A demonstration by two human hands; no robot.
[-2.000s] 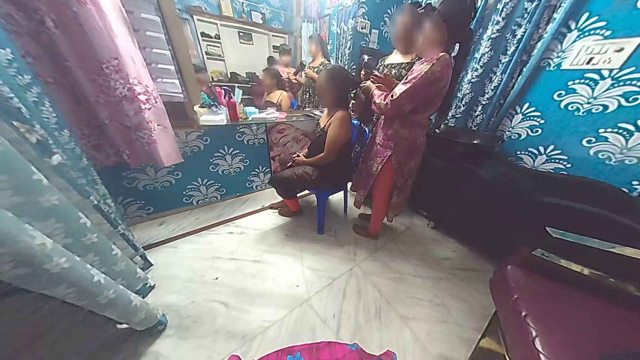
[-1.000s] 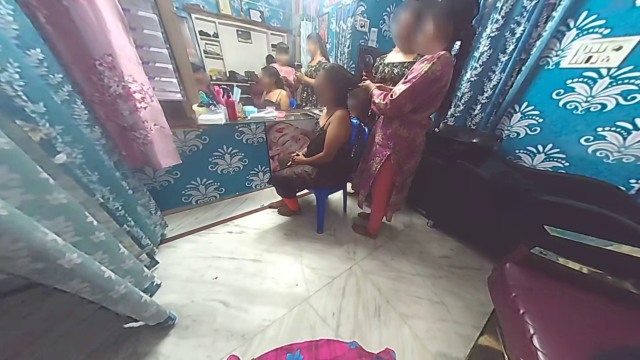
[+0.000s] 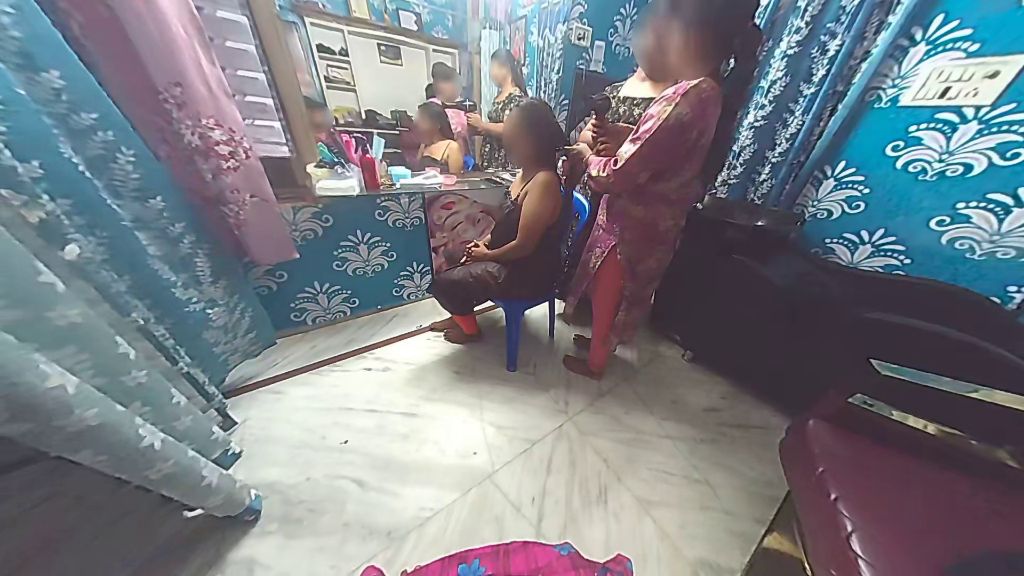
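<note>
Neither my left hand nor my right hand is in view. Only pink patterned cloth with blue flowers (image 3: 504, 560) shows at the bottom edge, nearest to me. Farther off, a person in a dark sleeveless top (image 3: 540, 232) sits on a blue plastic chair (image 3: 516, 320), hands together in the lap. Behind the chair stands a person in a pink patterned tunic (image 3: 660, 168), hands near the seated person's hair. Another person in a dark patterned top stands beyond, partly hidden. A dark tool, perhaps a hair dryer (image 3: 600, 106), is held up between these two; whose hand holds it is unclear.
A counter (image 3: 384, 190) with bottles and containers runs below a large mirror (image 3: 392, 76). Blue curtains (image 3: 104, 184) hang at the left beside a pink one (image 3: 184, 144). A long black padded seat (image 3: 880, 320) and a maroon chair (image 3: 912, 496) stand at the right, on marble floor (image 3: 448, 448).
The curtain at the lower left has swung, and its lower end now lies farther right than before. The seated person stays on the chair. The standing people's hands have shifted slightly behind the seated person's head.
</note>
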